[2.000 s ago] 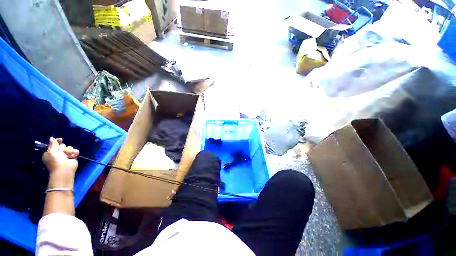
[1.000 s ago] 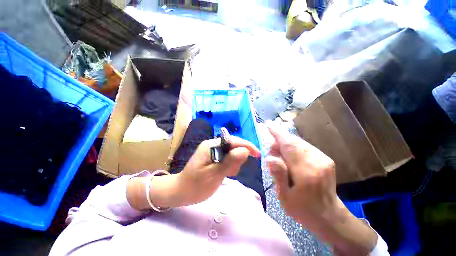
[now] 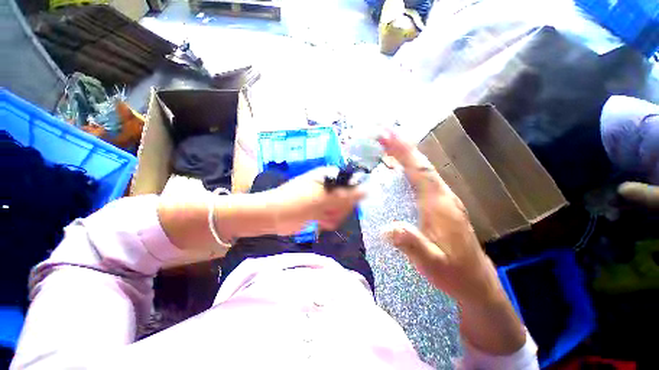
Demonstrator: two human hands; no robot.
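My left hand (image 3: 321,202) is closed around a small black cable bundle (image 3: 343,178) in front of my lap; hand and bundle are motion-blurred, and any connector or tie on it cannot be made out. My right hand (image 3: 437,224) is open just to the right of it, thumb and fingers spread, with nothing seen in it. The lighter blue crate (image 3: 298,135) lies beyond my left hand, with dark bundles inside, partly hidden by my arm and knee. The large blue crate (image 3: 108,150) at the far left is heaped with black cables (image 3: 36,195).
An open carton (image 3: 246,137) with dark cloth stands between the blue crates. An empty carton (image 3: 477,173) stands to the right, above a darker blue crate (image 3: 549,303). Another person's sleeve and hand (image 3: 639,192) show at the right edge. Grey plastic sheeting (image 3: 535,65) lies behind.
The left hand first held a stretched cable over the left crate, then came to the middle with a compact bundle. The right hand came into view and has now opened, its fingers spread.
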